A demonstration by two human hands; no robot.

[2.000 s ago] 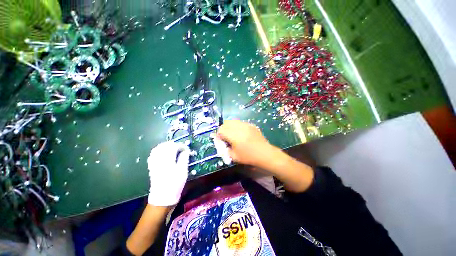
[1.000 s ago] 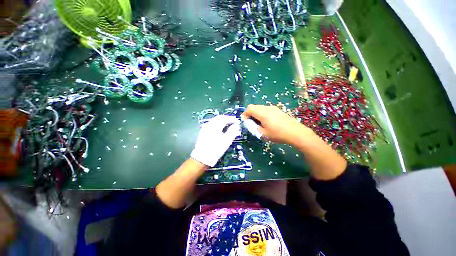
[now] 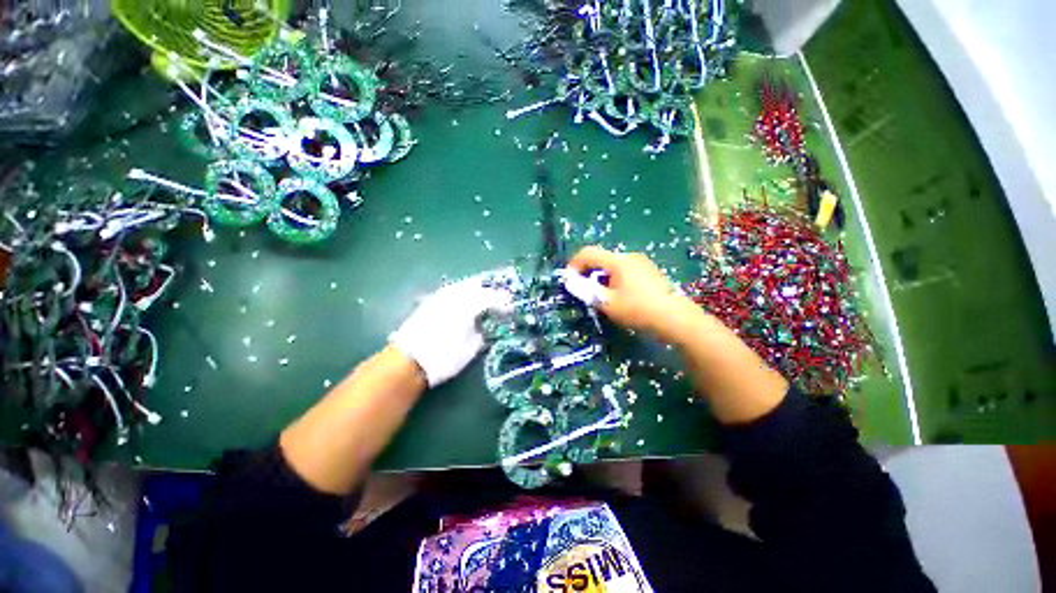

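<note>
A ring circuit board panel (image 3: 527, 426) lies near the bench's front edge, its green rings joined, with white cables (image 3: 544, 365) across them. My left hand (image 3: 454, 328), in a white glove, holds the panel's upper left side. My right hand (image 3: 614, 290), bare with white on the fingertips, is at the panel's upper right corner with fingers pinched together. What is between those fingers is too small to tell. Black lead wires (image 3: 549, 214) run away from the panel's far edge.
A tangled red wire pile (image 3: 787, 290) lies at right, a smaller red bunch (image 3: 778, 122) and a yellow-tipped thing (image 3: 826, 210) beyond it. Stacked panels (image 3: 303, 209) lie at far left, more panels (image 3: 631, 70) at the top. Wired panels (image 3: 87, 313) are at left. White specks dot the mat.
The panel's near end has come into fuller view and tilted, over the bench edge. My left hand has moved left to the panel's side. My right hand stays near the far corner.
</note>
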